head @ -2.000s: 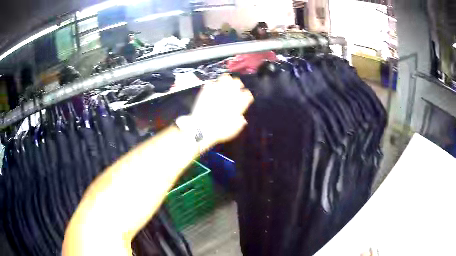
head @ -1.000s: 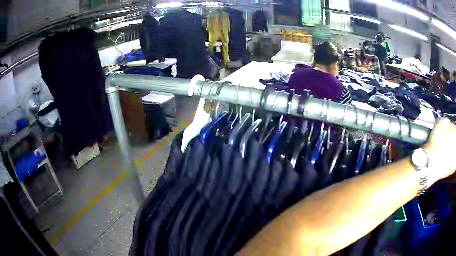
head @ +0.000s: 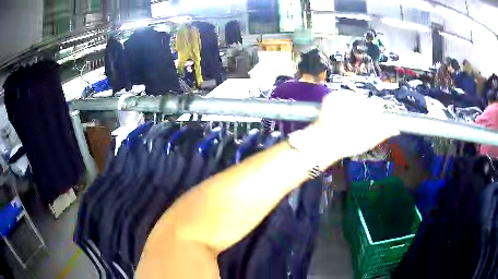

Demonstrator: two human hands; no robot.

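Note:
My left hand [head: 357, 122] lies over the grey metal garment rail [head: 245, 107], right of the middle. It is bright and blurred, so whether its fingers grip the rail or a hanger cannot be told. A watch or bracelet is on its wrist. Many dark garments [head: 131, 190] hang close together on the left part of the rail, with some blue hanger shoulders showing. My forearm crosses in front of them and hides part of them. My right hand is not in view.
A green plastic crate [head: 385, 248] stands on the floor below the rail, right of centre. More dark garments [head: 458, 218] hang at the right. A person in purple [head: 297, 91] is behind the rail. A dark hanging bundle [head: 41, 131] is at the left.
The view has swung right since one second ago, after swinging left before that. My left hand is now nearer the picture's middle. The green crate has come into fuller view.

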